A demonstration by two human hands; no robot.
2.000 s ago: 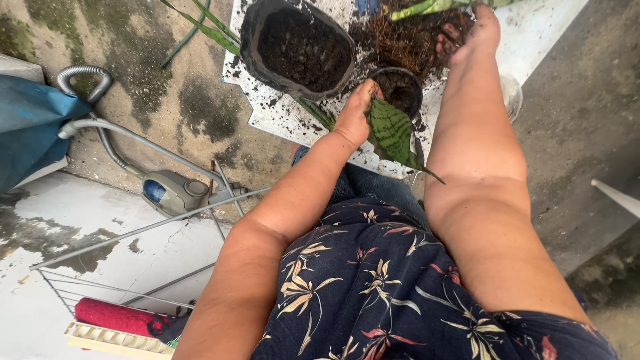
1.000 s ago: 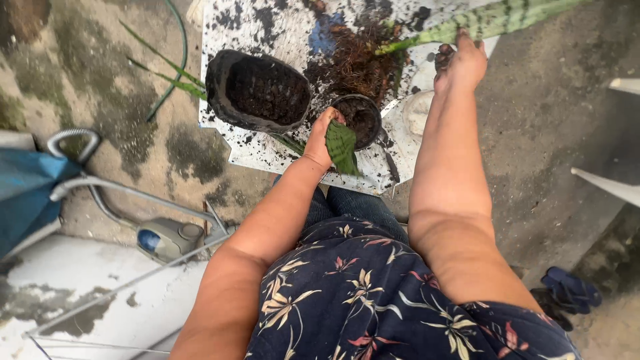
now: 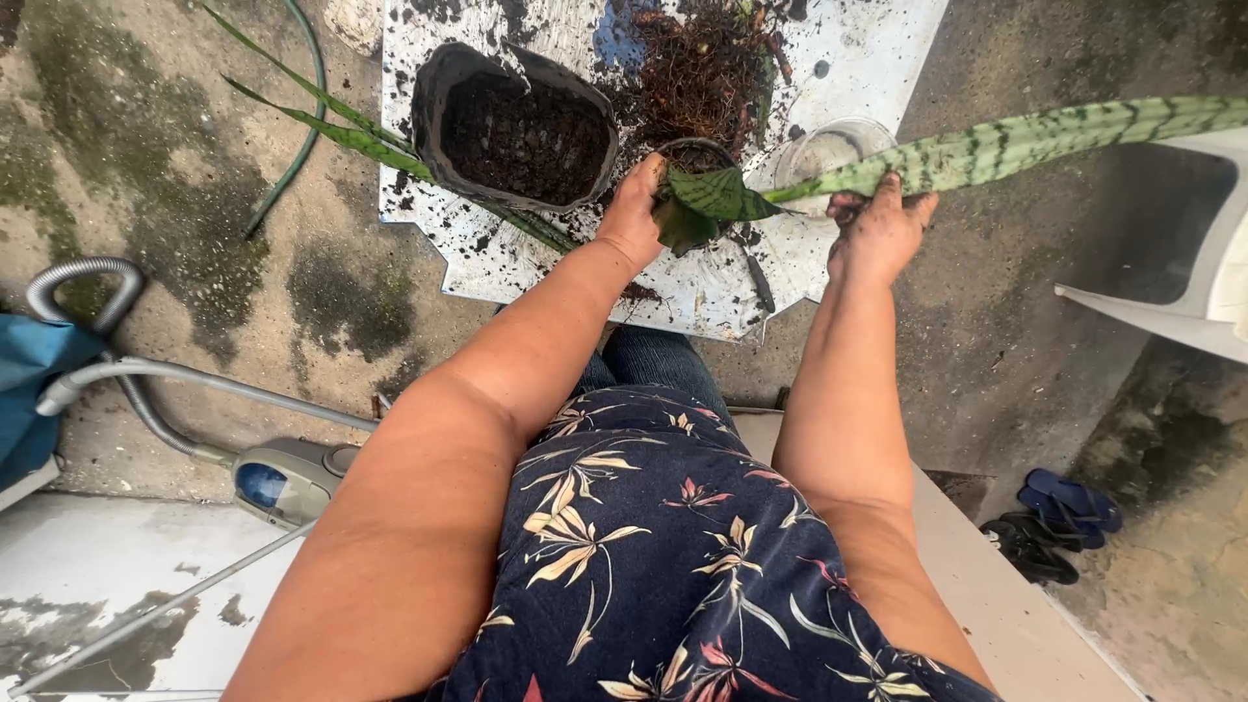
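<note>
My left hand (image 3: 634, 216) is at the near-left rim of a small round pot of soil (image 3: 694, 154), beside the short dark snake plant leaves (image 3: 717, 195); its fingertips are partly hidden. My right hand (image 3: 880, 226) grips a long pale-green snake plant leaf (image 3: 985, 148) near its lower end. That leaf stretches to the right, its base by the small pot. Left of the pot stands a black oblong planter (image 3: 427, 117) with dark soil inside. A tangled root mass (image 3: 697, 83) lies behind the small pot. A clear round container (image 3: 829, 146) is partly behind the long leaf.
Soil litters the white board (image 3: 526, 273). More snake plant leaves (image 3: 375, 146) and a green hose (image 3: 297, 161) lie at the left. A vacuum cleaner (image 3: 283, 483) is at lower left, a white plastic chair (image 3: 1214, 292) at right, and dark flip-flops (image 3: 1068, 507) on the floor.
My right hand and the long leaf have come down from beside the root mass to the right of the small pot. My left hand stays at the small pot. The view has shifted.
</note>
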